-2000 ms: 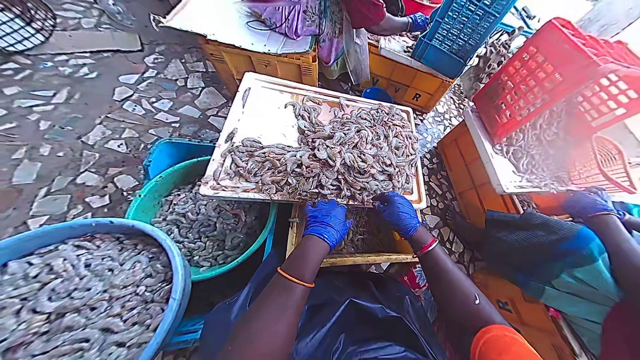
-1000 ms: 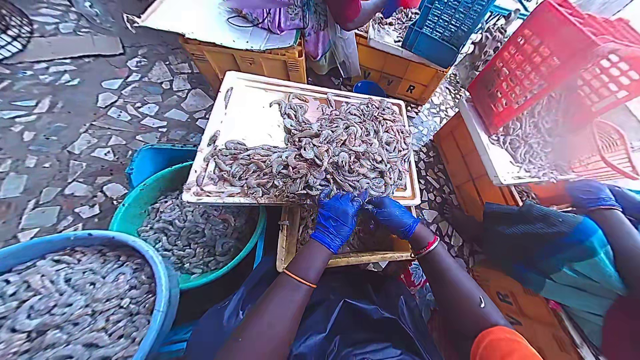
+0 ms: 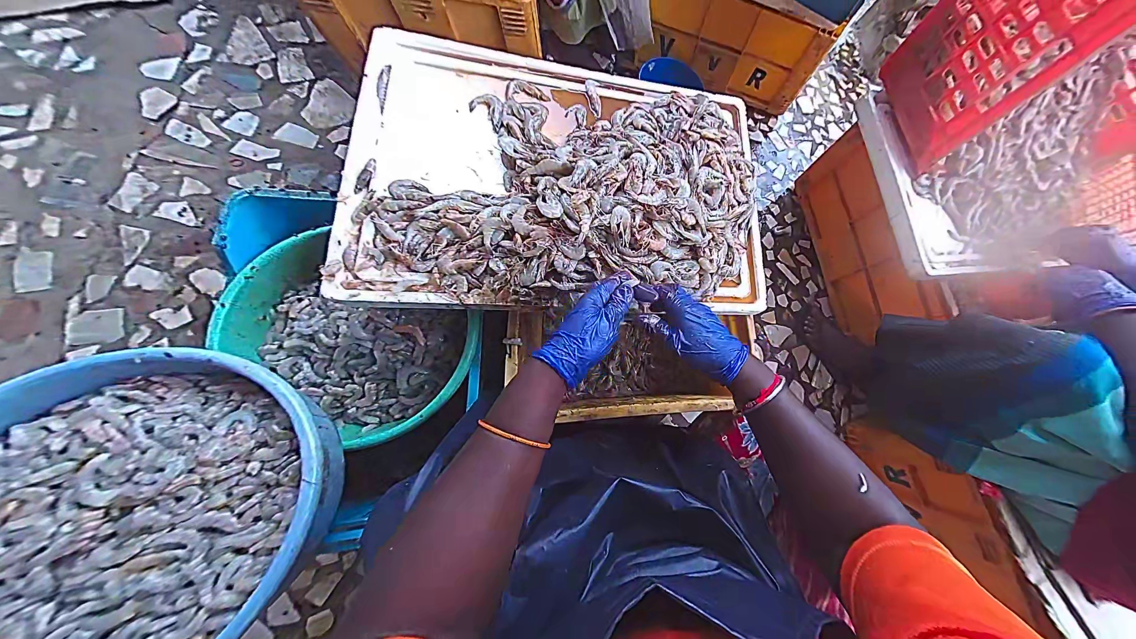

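Observation:
Raw shrimp lie heaped on a white tray, thickest at its right and along its near edge. My left hand and my right hand, both in blue gloves, meet at the tray's near edge with their fingertips together on a shrimp, mostly hidden by the fingers. Below them an open crate holds what looks like shrimp heads and shells. A green basin of shrimp stands to the left, and nearer is a larger blue tub filled with pale shrimp.
Orange crates stand beyond the tray. At the right a co-worker's gloved hands are beside another white tray with shrimp and a tilted red plastic basket. A blue container sits behind the green basin. The floor is stone mosaic.
My hands were lower and farther apart at the tray's edge two seconds ago; now their fingertips meet. The view has shifted somewhat downward.

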